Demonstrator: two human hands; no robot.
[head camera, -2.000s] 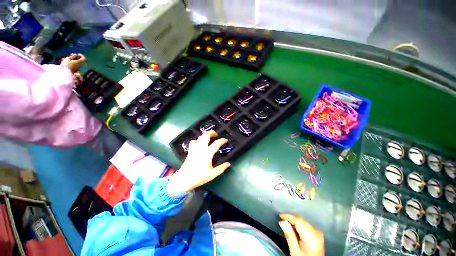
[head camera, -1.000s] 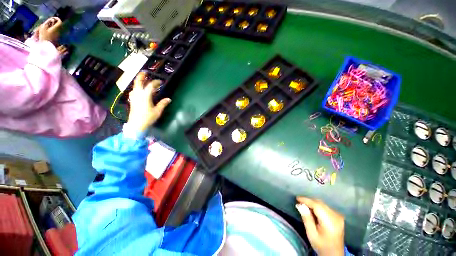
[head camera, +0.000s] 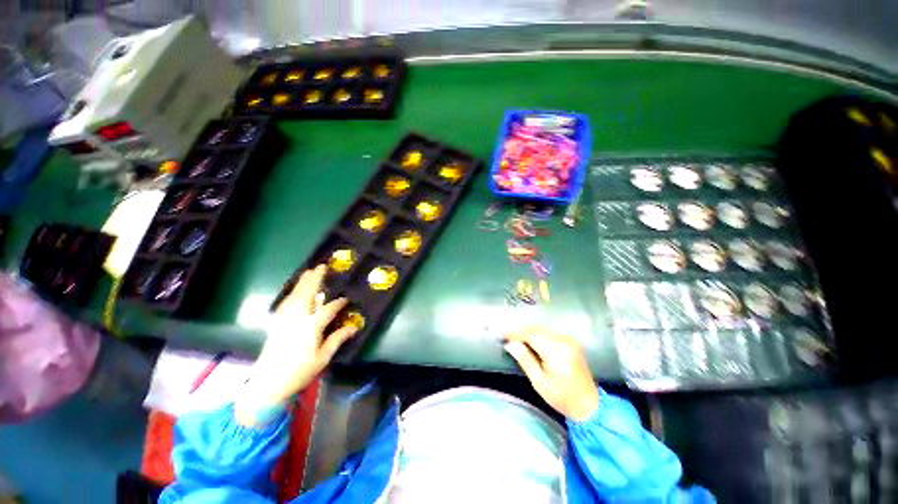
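Observation:
A black foam tray (head camera: 356, 238) lies slanted on the green mat, with amber-centred housings (head camera: 383, 277) in its pockets. My left hand (head camera: 300, 330) is over the tray's near left end, fingers apart, fingertips at the near pockets; whether it grips anything there is unclear. My right hand (head camera: 553, 366) rests at the mat's near edge, thumb and fingers loosely curled, partly blurred; I cannot tell whether it holds something. Several thin coloured loops (head camera: 523, 251) lie loose beyond it.
A blue bin (head camera: 585, 157) holds pink-red loops. A clear tray (head camera: 620, 258) with silver discs lies right, beside stacked black trays (head camera: 833, 236). Another black tray (head camera: 220, 202) with dark units is left, one with amber-centred housings (head camera: 320, 95) behind. A pale instrument (head camera: 158, 84) and a person's pink sleeve (head camera: 39, 345) are left.
The view has turned right. My left hand has moved from the left tray of dark units to the near end of the amber-centred tray. My right hand stays near the mat's edge.

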